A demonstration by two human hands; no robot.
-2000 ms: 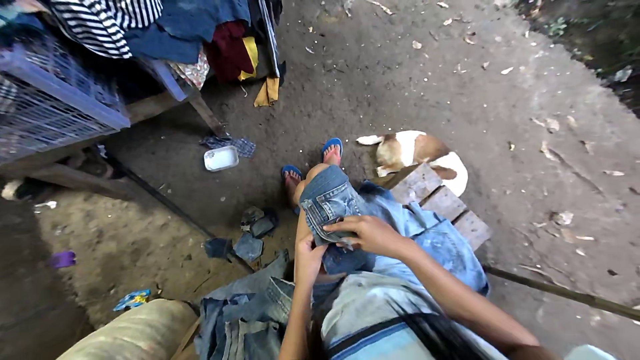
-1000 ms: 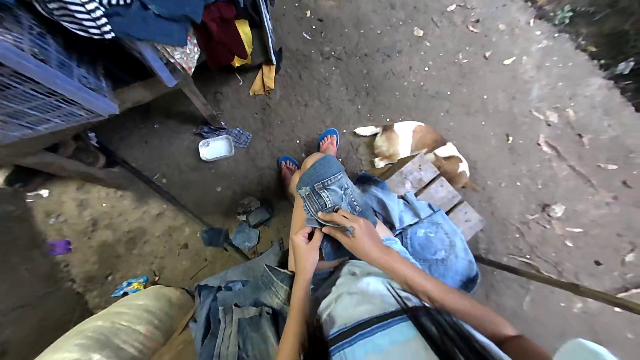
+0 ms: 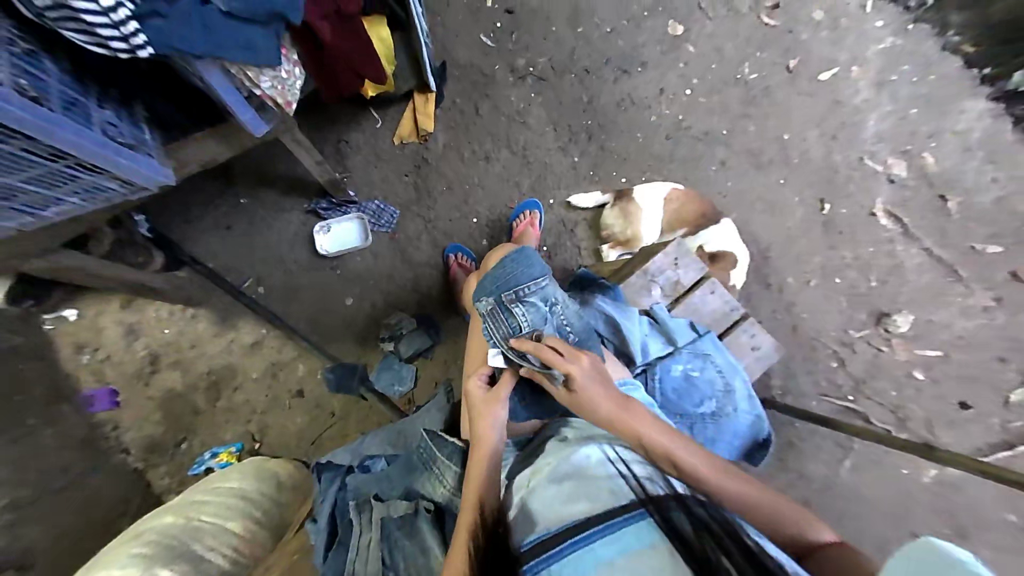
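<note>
A blue denim garment (image 3: 524,300) with seams and a pocket-like panel lies across my lap. My left hand (image 3: 490,392) pinches its edge beside a small white tag (image 3: 497,358). Just to the right, my right hand (image 3: 564,372) grips the folded denim edge, fingers bent over it; whether it also holds a small tool cannot be told. Lighter blue denim (image 3: 696,388) drapes over the bench at my right. More denim pieces (image 3: 392,496) are heaped at my left side.
A wooden slatted bench (image 3: 708,304) is at my right, with a brown and white dog (image 3: 680,216) lying beyond it. A white tray (image 3: 342,234) and denim scraps (image 3: 394,376) lie on the dirt ground. Upper left, a plastic crate (image 3: 72,136) and clothes rest on a wooden stand. A filled sack (image 3: 208,520) stands lower left.
A white tag now shows at the denim edge between my hands. Both hands remain on the garment, with the fingers shifted a little along its edge.
</note>
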